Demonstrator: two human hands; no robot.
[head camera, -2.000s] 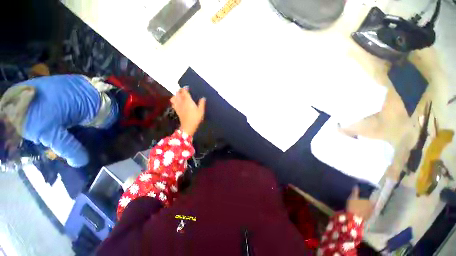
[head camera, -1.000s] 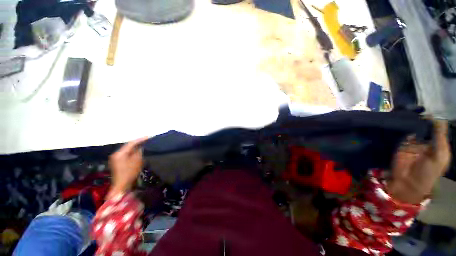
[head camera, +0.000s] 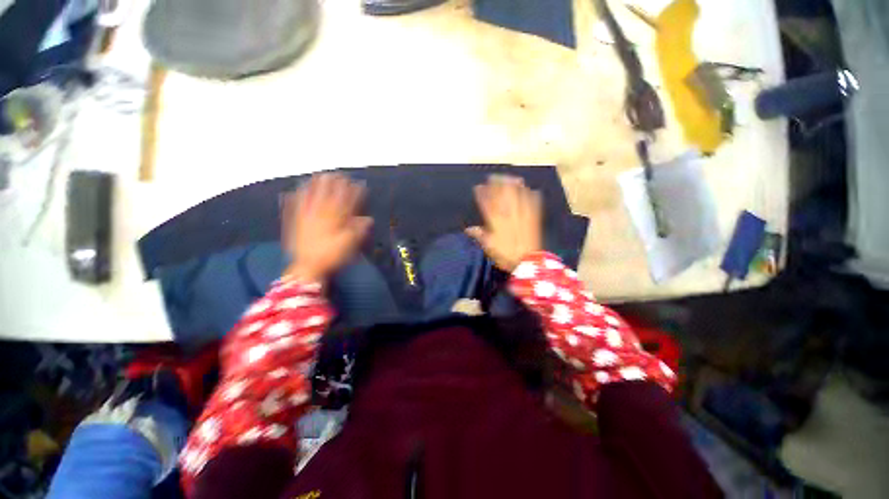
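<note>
A dark navy fabric panel (head camera: 429, 190) lies along the table's front edge, with bluer lining or facing pieces (head camera: 219, 283) on its near side and small yellow lettering near the middle. Its near part hangs at or over the edge. My left hand (head camera: 325, 224) lies flat on the left part, slightly blurred, fingers apart. My right hand (head camera: 509, 219) lies flat on the right part, also blurred, fingers apart. Neither hand grips the cloth.
On the cream table (head camera: 409, 107) are a dark pressing block (head camera: 91, 226), wooden ruler (head camera: 151, 122), grey oval pad (head camera: 231, 34), dark scrap (head camera: 531, 18), shears (head camera: 638, 97), yellow item (head camera: 690, 78) and pale pad (head camera: 671, 216). A person's blue-clad part (head camera: 107, 458) shows lower left.
The view has shifted. The navy cloth, earlier held stretched between both hands, now lies spread on the table with its bluer side showing. Both hands have moved inward onto it. The white pattern is out of view.
</note>
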